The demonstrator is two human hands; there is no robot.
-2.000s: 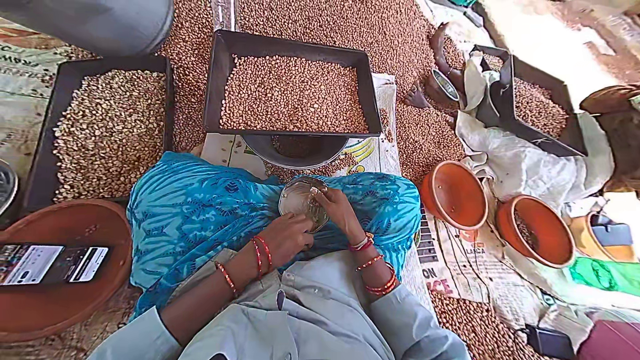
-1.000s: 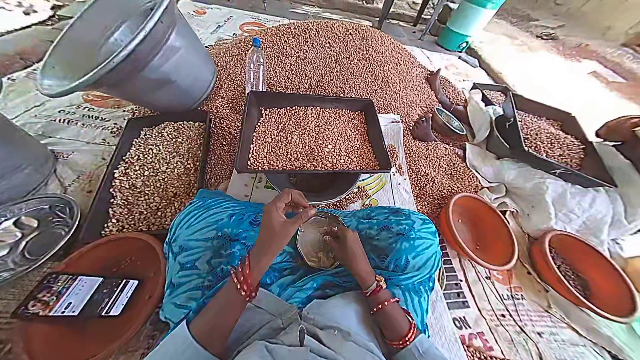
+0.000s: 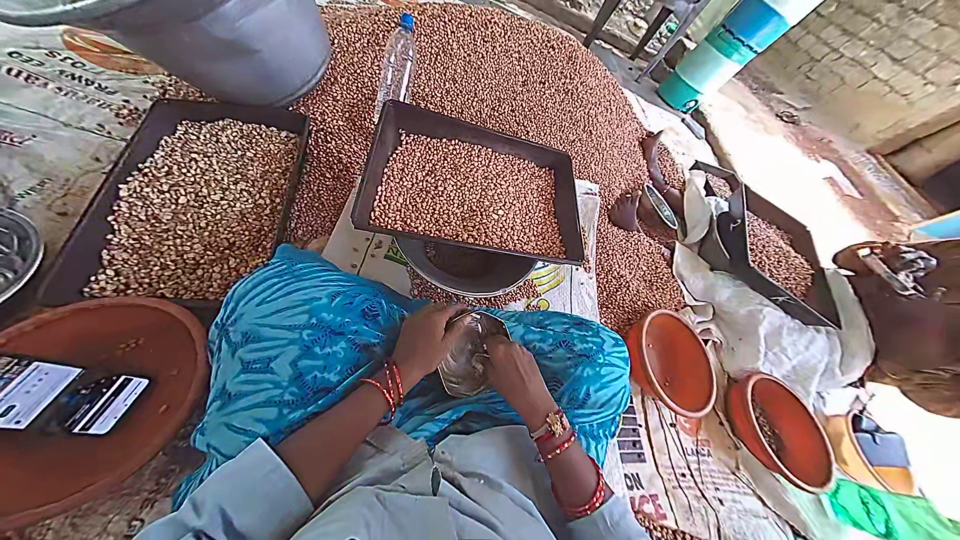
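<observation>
A small shiny metal bowl [image 3: 469, 360] rests tilted over my lap on blue patterned cloth [image 3: 300, 330]. My left hand [image 3: 429, 337] is at its left rim, with the fingertips partly hidden. My right hand [image 3: 514, 375] reaches over its right side, fingers bent into the bowl; what they touch inside is unclear. Beyond my hands, a dark rectangular tray [image 3: 574, 217] of reddish-brown nuts or seeds sits partly over a round metal basin [image 3: 487, 283]. Another dark tray [image 3: 161, 112] at the left holds paler ones.
A large heap of nuts or seeds [image 3: 517, 67] lies beyond the trays, beside a plastic bottle [image 3: 397, 60] and a grey bucket [image 3: 247, 52]. A brown basin [image 3: 150, 322] holds phones at left. Orange bowls [image 3: 679, 364] [image 3: 787, 435] and another person [image 3: 907, 315] are at right.
My left hand, raised above the bowl with fingers pinched one second ago, has come down to the bowl's left rim. My right hand remains at the bowl.
</observation>
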